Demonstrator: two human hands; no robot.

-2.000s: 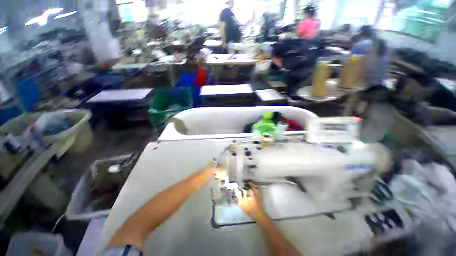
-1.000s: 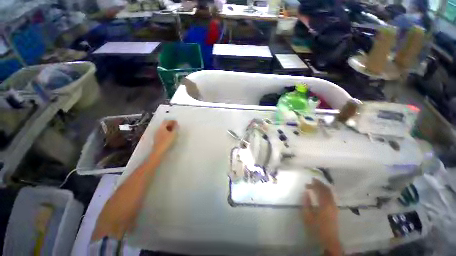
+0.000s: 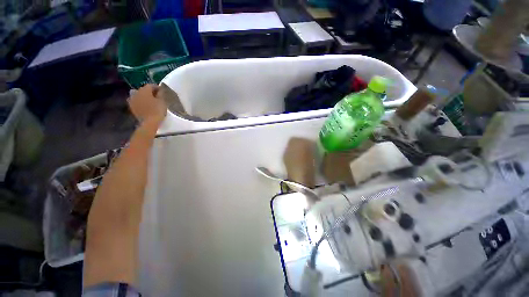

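My left hand (image 3: 148,104) is at the left end of the white tub behind the table, its fingers curled at the rim. A brown-grey flat piece (image 3: 174,100) lies against the tub's inner left wall, touching or very near my fingers; whether I grip it is unclear. My right hand (image 3: 401,281) shows only in part at the bottom edge, blurred and mostly hidden by the white sewing machine head (image 3: 400,217). The lit needle plate area (image 3: 293,223) is left of the head. A brown piece (image 3: 300,162) shows behind it.
The white tub (image 3: 249,120) runs along the table's back edge, with dark and red cloth (image 3: 322,90) inside. A green bottle (image 3: 352,120) stands behind the machine. A bin of brown pieces (image 3: 55,223) is left of the table, and a green crate (image 3: 152,55) is beyond the tub.
My left hand has moved from the machine across the table to the tub's left end. My right hand has moved from the bed to behind the machine head. The view has shifted and come closer.
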